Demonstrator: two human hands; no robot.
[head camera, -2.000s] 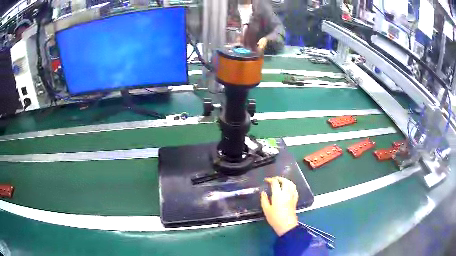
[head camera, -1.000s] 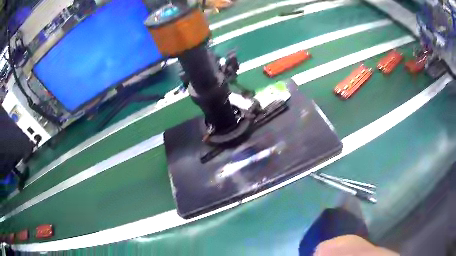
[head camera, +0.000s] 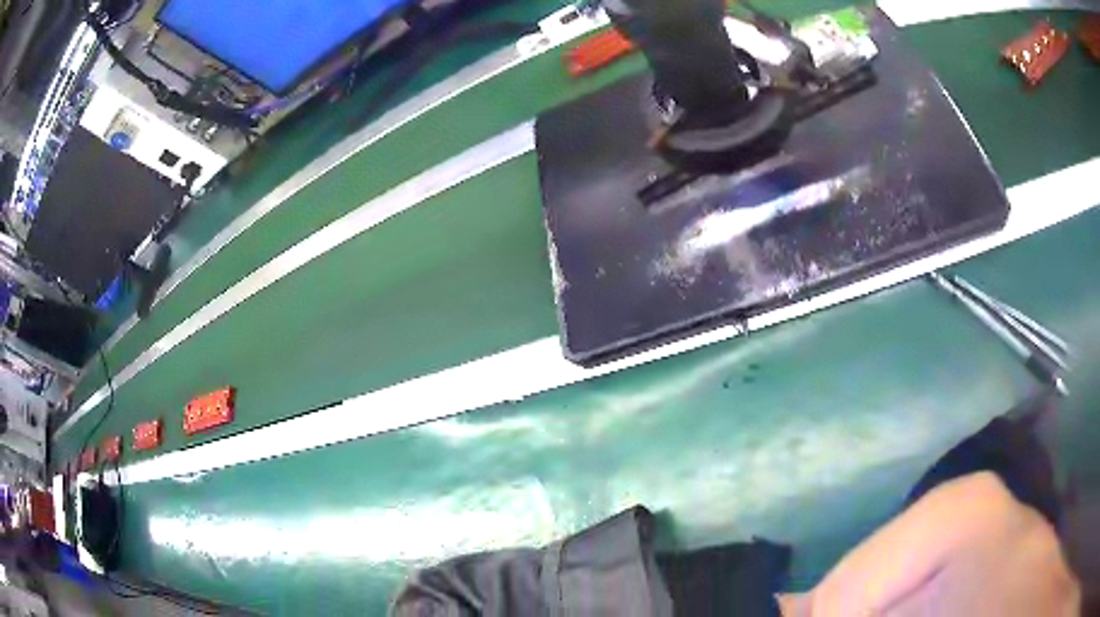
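Note:
The black scuffed base plate (head camera: 772, 229) lies on the green bench with nothing on its bare front part. The microscope's black lower tube (head camera: 694, 60) stands at its back, its top cut off. A black guide strip (head camera: 712, 163) lies under it. My left hand (head camera: 953, 554) is at the lower right, large and blurred, with curled fingers. It lies against a dark cuff (head camera: 989, 452), apparently my right sleeve's; its grip is unclear. My right hand cannot be made out. Thin tweezers (head camera: 1001, 325) lie right of the plate.
Several red carriers (head camera: 209, 411) lie in a row at the far left; others lie behind the plate (head camera: 600, 51) and at the upper right (head camera: 1035, 52). A blue monitor (head camera: 278, 36) is at the top left. A green-white piece (head camera: 838, 42) sits behind the microscope.
The view has swung left and down. My right hand has left the base plate. My left grey sleeve has come in along the bottom. The monitor remains blue.

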